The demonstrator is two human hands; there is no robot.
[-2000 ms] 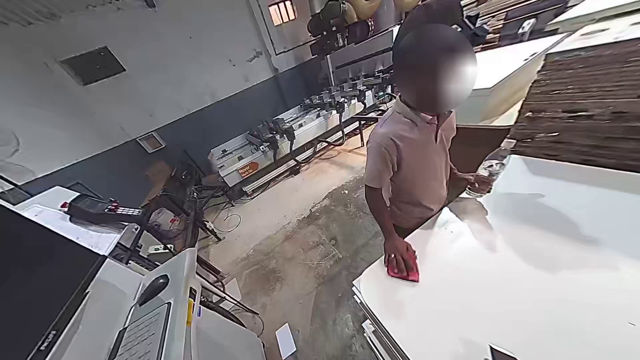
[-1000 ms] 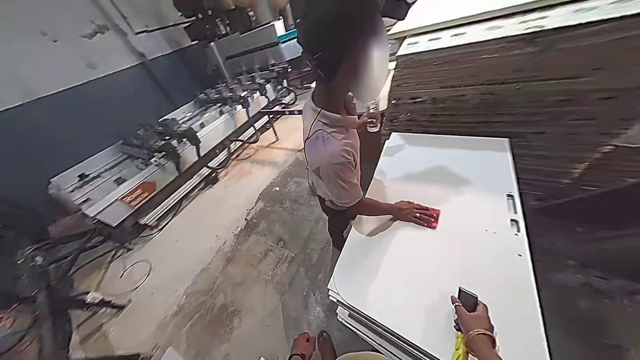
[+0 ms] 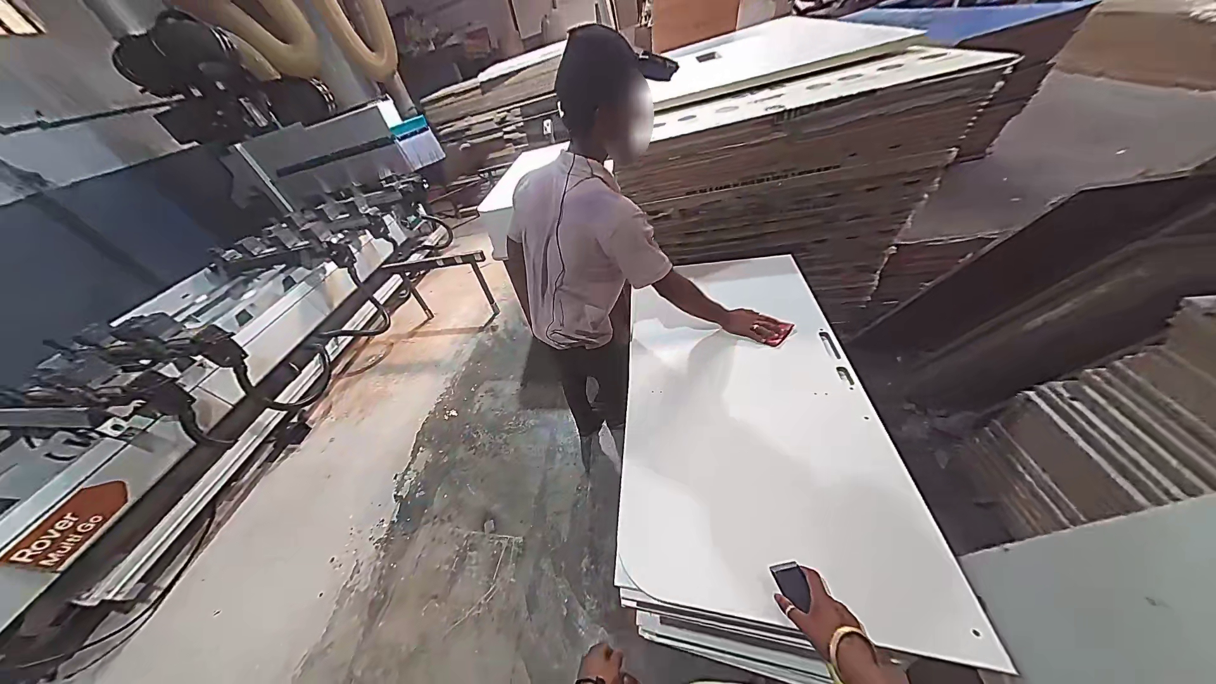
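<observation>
My right hand (image 3: 819, 608), with a bangle at the wrist, holds a small dark rectangular block (image 3: 790, 585) at the near end of a white panel (image 3: 722, 456). That panel tops a stack of similar boards and has slots and small holes near its right edge. At the bottom edge of the view is my left hand (image 3: 602, 662), partly cut off, over the floor beside the stack; nothing shows in it, and its fingers look curled. Farther up the panel, a co-worker's hand (image 3: 750, 325) presses a red cloth (image 3: 781, 333) on the surface.
The co-worker (image 3: 579, 247) stands left of the panel's far half. A long machine (image 3: 237, 332) with clamps and hoses runs along the left. Tall board stacks (image 3: 760, 180) rise behind, and more boards (image 3: 1092, 437) lean at the right. Concrete floor (image 3: 475, 532) lies between machine and panel.
The view has swung right from the computer desk seen earliest. The co-worker's hand with the red cloth has moved from the panel's near corner to its far right part.
</observation>
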